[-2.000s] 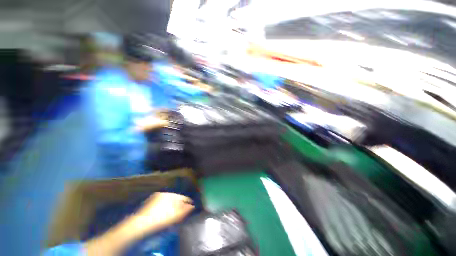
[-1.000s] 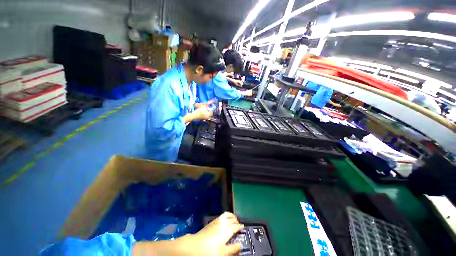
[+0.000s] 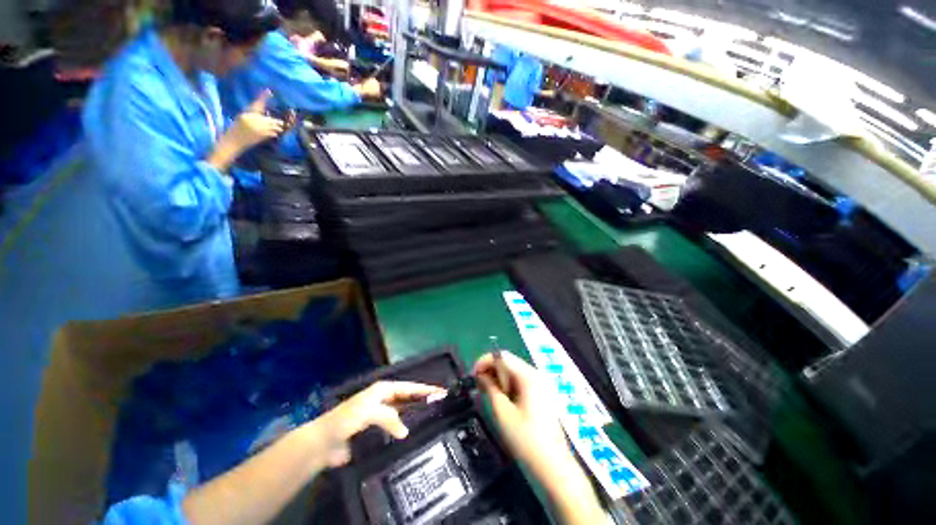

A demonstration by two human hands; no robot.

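Observation:
A black phone carrying tray (image 3: pixel 354 482) lies in front of me at the bottom centre. An opened phone unit (image 3: pixel 426 484) with a printed battery label lies in it. My left hand (image 3: pixel 359 415) is over the tray's far part, its fingertips at a small dark area beside the right fingertips; whether it grips anything is unclear. My right hand (image 3: pixel 518 400) is closed on a thin tool, likely tweezers (image 3: pixel 495 347), whose upper end shows above the fingers. The tool's working end is hidden. White sticker liner strips (image 3: pixel 554 361) with blue shapes lie right of the hand.
An open carton (image 3: pixel 92 359) with blue film is at left. Stacked black trays (image 3: pixel 441 241) stand behind on the green bench (image 3: pixel 441 318). Clear blister trays (image 3: pixel 652 344) lie at right, partly on a black sheet (image 3: pixel 554 282). A person in blue (image 3: pixel 154 144) is at upper left.
The view has turned right and down. My left hand has moved from the phone near the carton to the tray's far part. My right hand with the thin tool has come into view.

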